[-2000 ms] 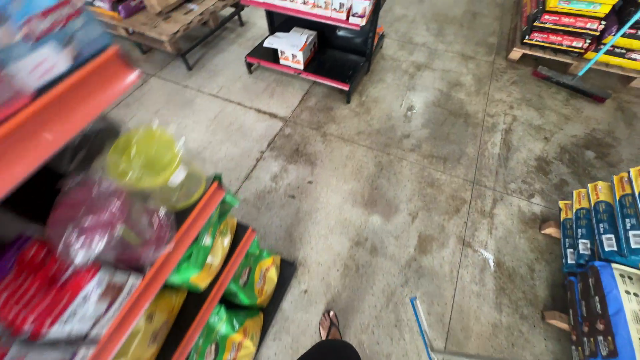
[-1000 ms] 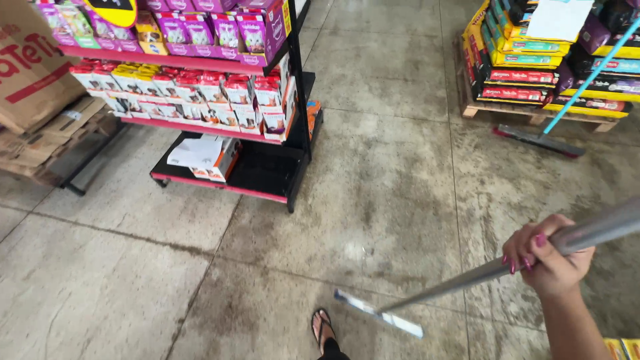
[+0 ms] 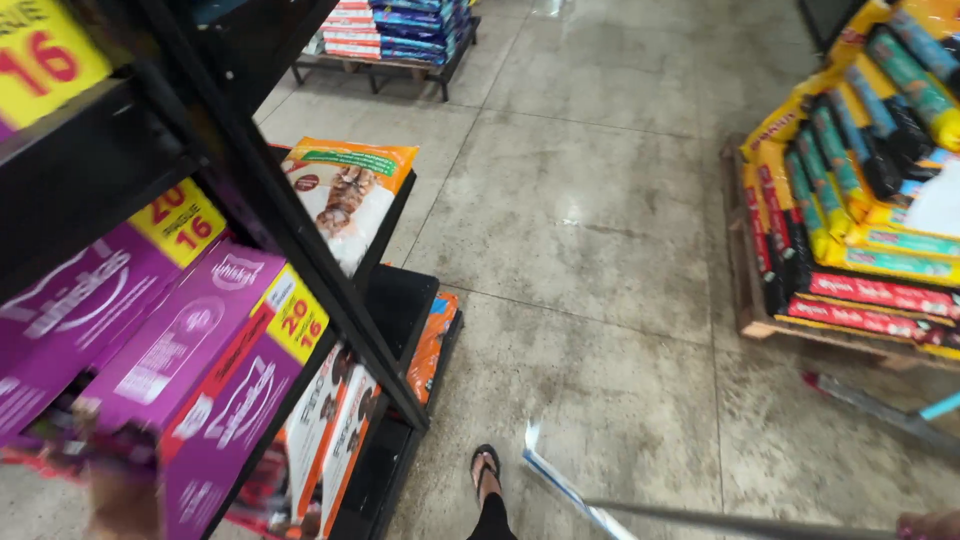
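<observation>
Only a sliver of my right hand (image 3: 928, 525) shows at the lower right edge, closed around the metal pole (image 3: 720, 520) of a long-handled floor tool. The tool's narrow blue-and-white head (image 3: 574, 495) rests on the concrete floor, to the right of my foot in a black flip-flop (image 3: 486, 469). My left hand cannot be made out; a blurred brownish shape lies at the lower left beside the purple boxes.
Close on the left stands a black metal shelf (image 3: 300, 225) with purple Whiskas boxes (image 3: 187, 322) and a cat-litter bag (image 3: 349, 191). A wooden pallet (image 3: 739, 300) of pet-food bags (image 3: 862, 300) stands right, near a push broom (image 3: 877, 409). Another loaded stand (image 3: 420, 71) is farther ahead.
The view has moved forward to the shelf. The hand on the pole, well in sight one second ago, is now mostly past the right edge; two seconds ago it was out of view.
</observation>
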